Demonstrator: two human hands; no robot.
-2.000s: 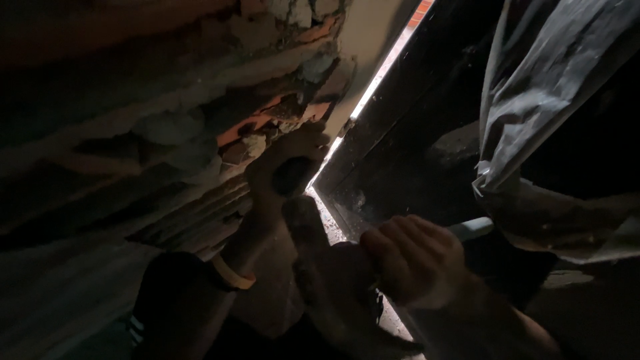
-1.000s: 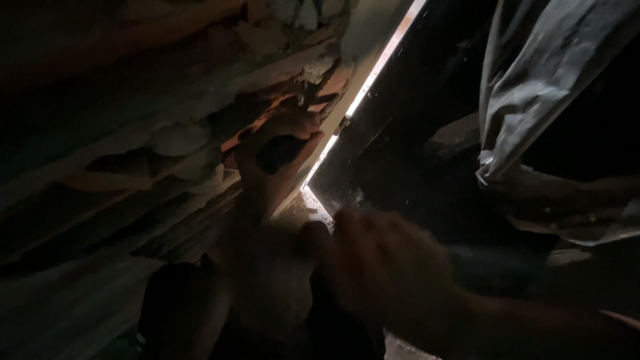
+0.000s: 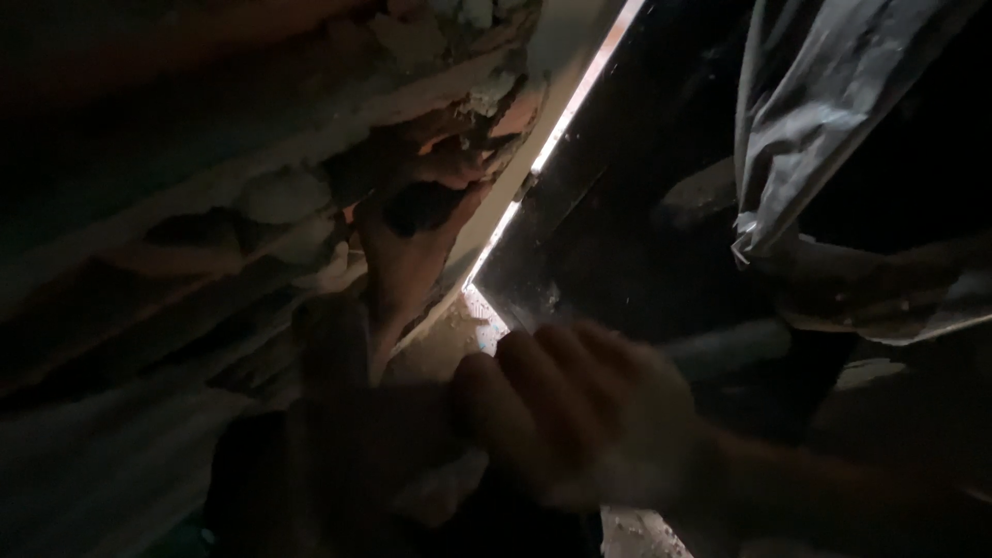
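My left hand (image 3: 411, 256) is up against the broken masonry wall (image 3: 287, 194), closed around a tool of which a dark round end (image 3: 421, 208) shows. Its working end is hidden. Lower and nearer the camera, my right hand (image 3: 573, 411) grips the handle of what looks like a hammer (image 3: 333, 356). The pale handle end (image 3: 728, 345) sticks out to the right of the fist, while the dark, blurred head lies left of it, below my left hand. Deep shadow hides the finer outlines of both tools.
A pale edge strip (image 3: 535, 147) runs beside a narrow, bright gap (image 3: 589, 77). Right of it stands a dark panel (image 3: 620, 209). Crumpled translucent plastic sheeting (image 3: 821, 116) hangs at upper right. Bits of rubble lie on the floor (image 3: 643, 531).
My right hand and the hammer have shifted, and the hammer head now shows farther left and lower relative to my left hand. My left hand stays at the wall with its tool.
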